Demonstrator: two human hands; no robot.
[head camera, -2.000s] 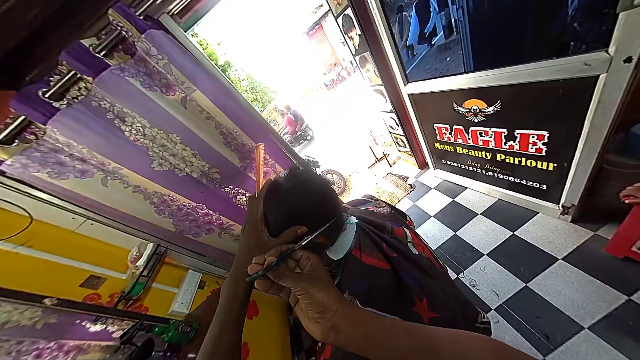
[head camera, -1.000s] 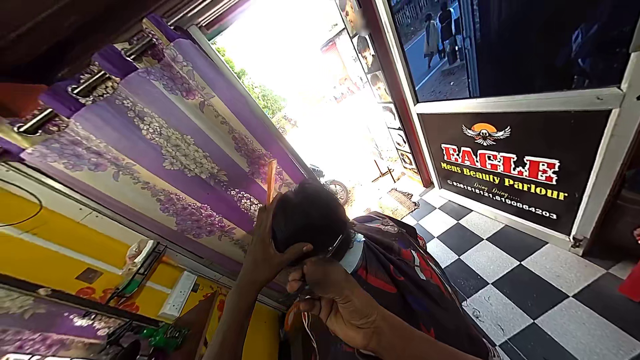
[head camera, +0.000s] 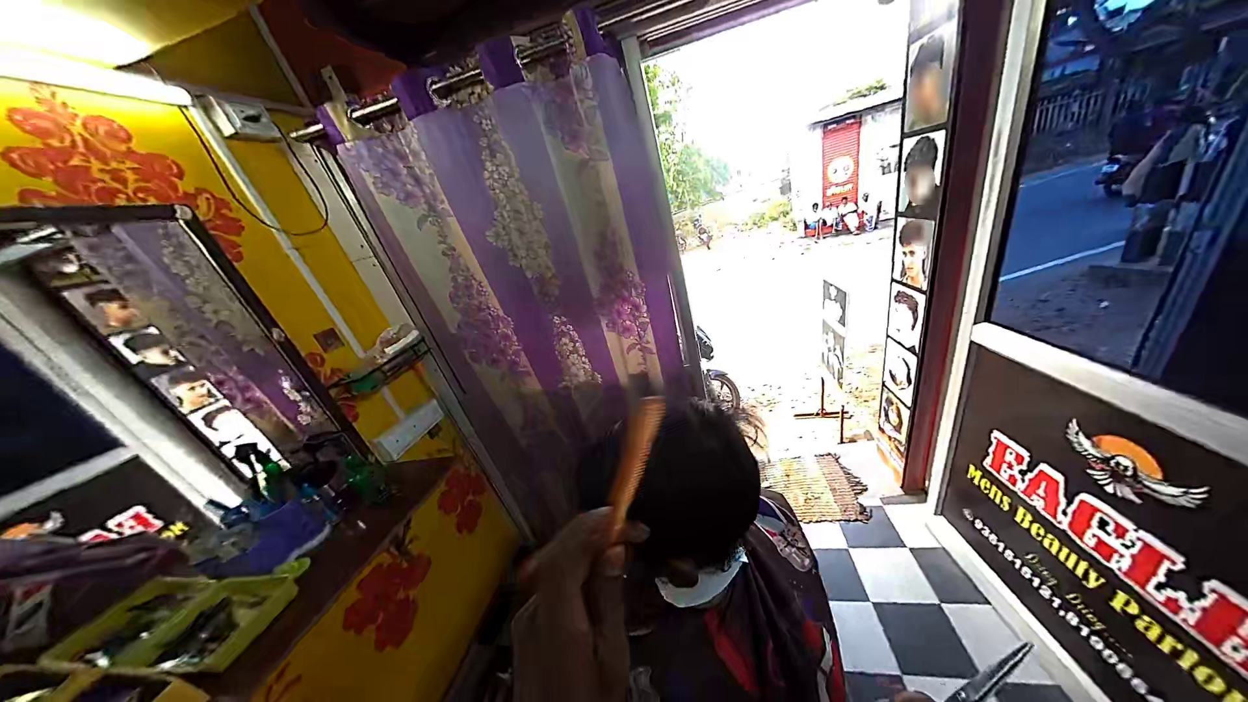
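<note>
My left hand (head camera: 575, 595) grips an orange comb (head camera: 639, 458), held upright against the back of a seated person's dark-haired head (head camera: 697, 487). A white strip (head camera: 704, 582) lies round the person's neck, above a dark cape with red patches (head camera: 751, 643). Of my right hand (head camera: 912, 696), only a fingertip shows at the bottom edge, right of the cape. Beside it a pointed metal cutting tool (head camera: 993, 673), likely scissors, juts up; how my fingers hold it is hidden.
To the left, a counter (head camera: 361, 526) bears a yellow-green tray (head camera: 244, 619) and bottles below a mirror (head camera: 195, 341). A purple floral curtain (head camera: 526, 244) hangs ahead. On the right are a doorway with a woven mat (head camera: 814, 487), a checkered floor (head camera: 907, 585) and a glazed panel (head camera: 1102, 526).
My right hand has moved away from the person's head to the lower right edge. My left hand with the comb stays at the head. The view has swung left.
</note>
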